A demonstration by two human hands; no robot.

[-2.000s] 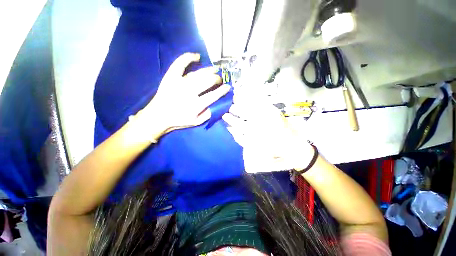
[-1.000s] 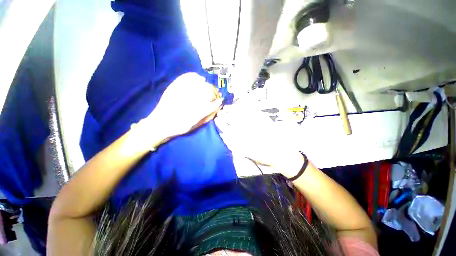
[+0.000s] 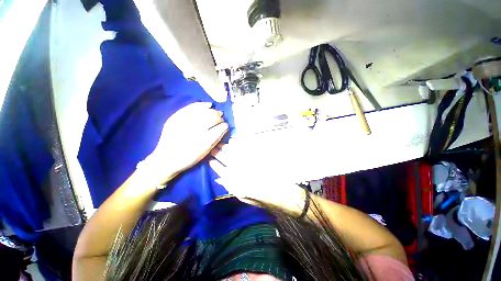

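A royal-blue cloth panel (image 3: pixel 129 104) lies on the white table and over my lap, its right edge by the sewing machine needle area (image 3: pixel 245 79). My left hand (image 3: pixel 189 131) lies on the panel, fingers close together near its right edge. My right hand (image 3: pixel 247 167) is beside it, just below and right, its fingertips at the cloth edge. Both hands are overexposed, so the finger grip is hard to see. The white machine head (image 3: pixel 184 41) slants above the cloth.
Black-handled scissors (image 3: pixel 325 74), a wooden-handled tool (image 3: pixel 360 112) and small yellow snips (image 3: pixel 310 116) lie right of the needle. Dark strips (image 3: pixel 451 118) hang at the right table edge. A red crate (image 3: pixel 336 190) stands below. Darker blue cloth (image 3: pixel 24 126) is at the left.
Both hands have moved left and down, with the cloth shifted and its folds changed. The camera view has shifted too: the scissors and machine parts appear further left.
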